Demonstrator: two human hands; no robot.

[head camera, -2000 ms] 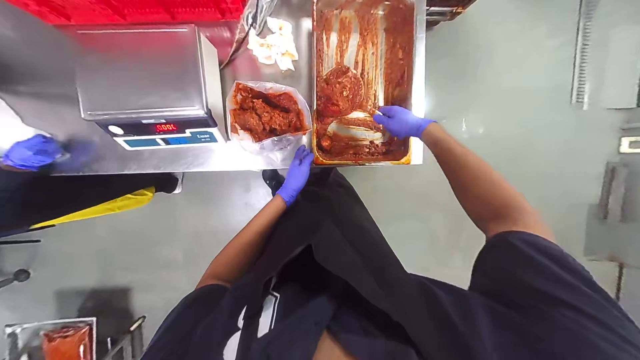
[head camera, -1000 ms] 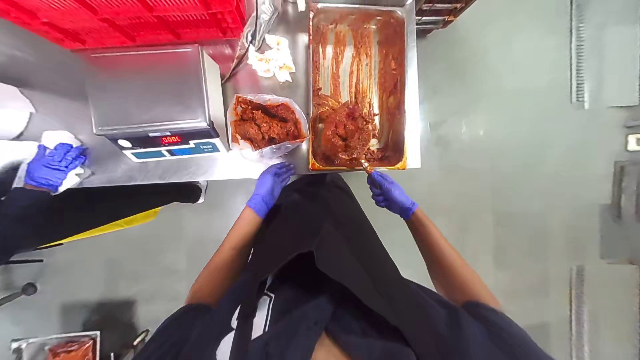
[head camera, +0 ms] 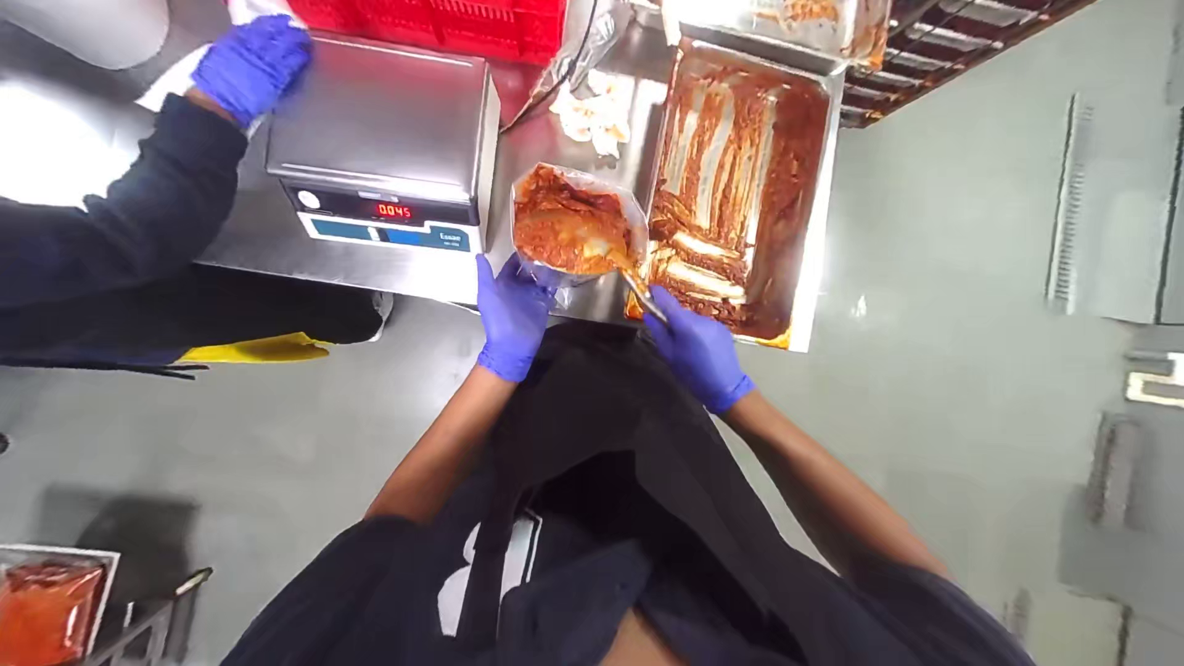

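Observation:
My gloved left hand (head camera: 514,313) supports the lower left side of an open plastic bag (head camera: 638,215) filled with reddish-brown sauced food (head camera: 564,222); some of its fingers are hidden under the bag. In my gloved right hand (head camera: 694,347) is the metal handle of a utensil (head camera: 645,294), whose sauce-coated head rests over the bag's mouth. Right beside the bag lies a steel tray (head camera: 821,213), smeared with sauce and streaked where metal shows through. A digital bench scale (head camera: 379,120) stands left of the bag, its red display lit.
A co-worker's gloved hand (head camera: 252,69) is at the scale's upper left corner, near a white cloth (head camera: 176,79). Behind are a red plastic crate (head camera: 435,23), crumpled white scraps (head camera: 594,113) and a dark cable (head camera: 550,88). A rack (head camera: 925,55) stands at the upper right.
The utensil in my right hand has moved from the tray to the bag, and the mound of food seen in the tray is gone. The co-worker's hand has moved up to the scale's far corner.

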